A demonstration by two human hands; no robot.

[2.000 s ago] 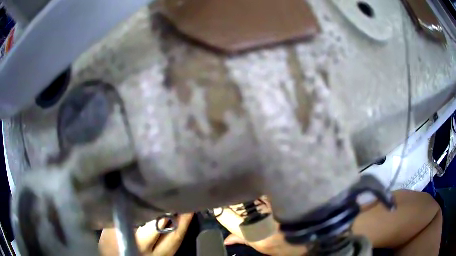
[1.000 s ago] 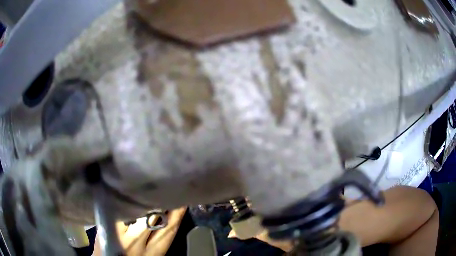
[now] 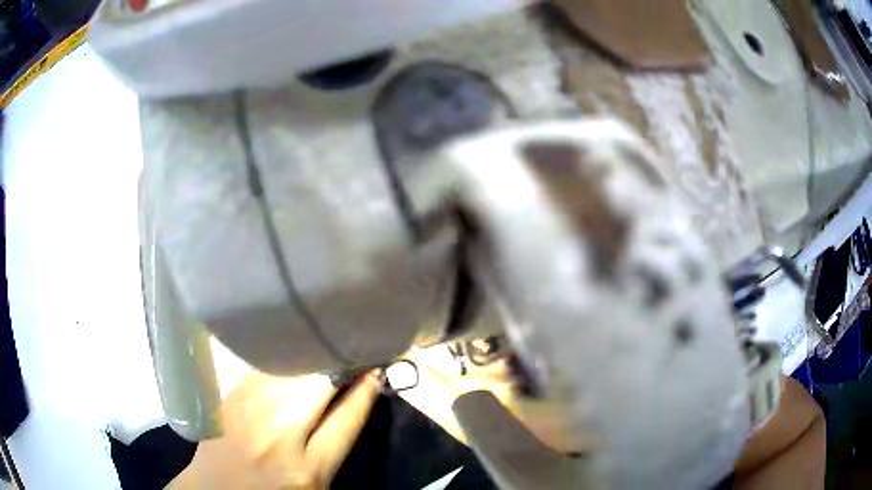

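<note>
The worn grey-white sewing machine head (image 3: 325,220) fills most of the view. Below it, my left hand (image 3: 277,435) lies by the lit needle area, fingertips at small dark metal parts; its grip is unclear. Black fabric (image 3: 392,445) lies beside those fingers. A small white pointed piece (image 3: 445,478) shows at the bottom edge. My right hand (image 3: 502,397) is mostly hidden behind the machine parts; only bright patches of skin show, with the forearm at lower right. A small metal loop (image 3: 402,374) shows between the hands.
A pale lamp tube (image 3: 186,373) hangs left of the head. The glossy white table (image 3: 76,258) spreads along the left, with yellow tape (image 3: 43,67) on its far edge. A grey curved guard (image 3: 287,43) crosses the top. A dark framed object (image 3: 837,278) is at far right.
The view has shifted left, so the machine head sits farther right and the white table and lamp show. More of my left hand is visible, and the white pointed piece is larger.
</note>
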